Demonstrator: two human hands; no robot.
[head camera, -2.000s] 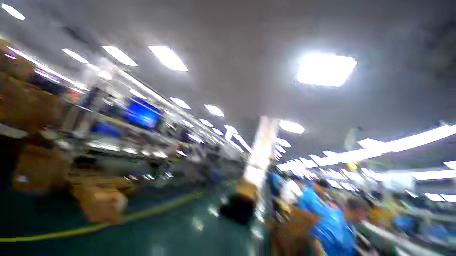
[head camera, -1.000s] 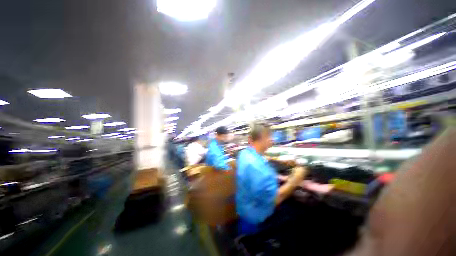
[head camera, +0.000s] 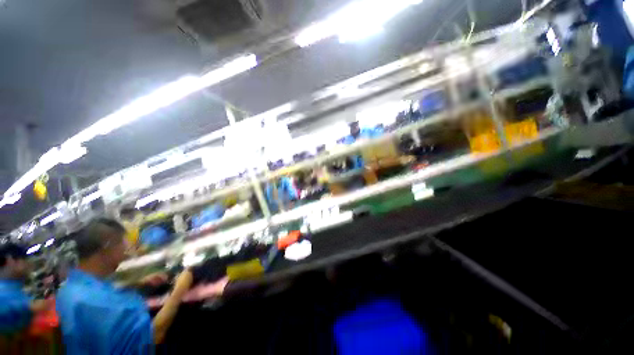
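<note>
Neither of my hands is in the picture. Nearest in front of me lies a long black bench mat (head camera: 410, 227), blurred, running from lower left to upper right beside a green conveyor belt (head camera: 396, 200). A blue and yellow bin (head camera: 245, 270) stands at its left part, with dark contents. A red-orange item (head camera: 288, 239) and a white flat item (head camera: 298, 250) lie just right of the bin. A pink sheet (head camera: 206, 290) lies left of the bin, in front of a seated worker.
A worker in blue (head camera: 104, 305) sits at lower left, hands over the bench; another person (head camera: 12, 291) is at the left edge. A bright blue object (head camera: 381, 328) is at bottom centre. Yellow bins (head camera: 504, 135) stand beyond the belt. A dark surface fills the lower right.
The view has swung right, from the aisle and pillar to the bench line. The blurred skin-coloured shape at the right edge is gone. The seated worker now appears farther left.
</note>
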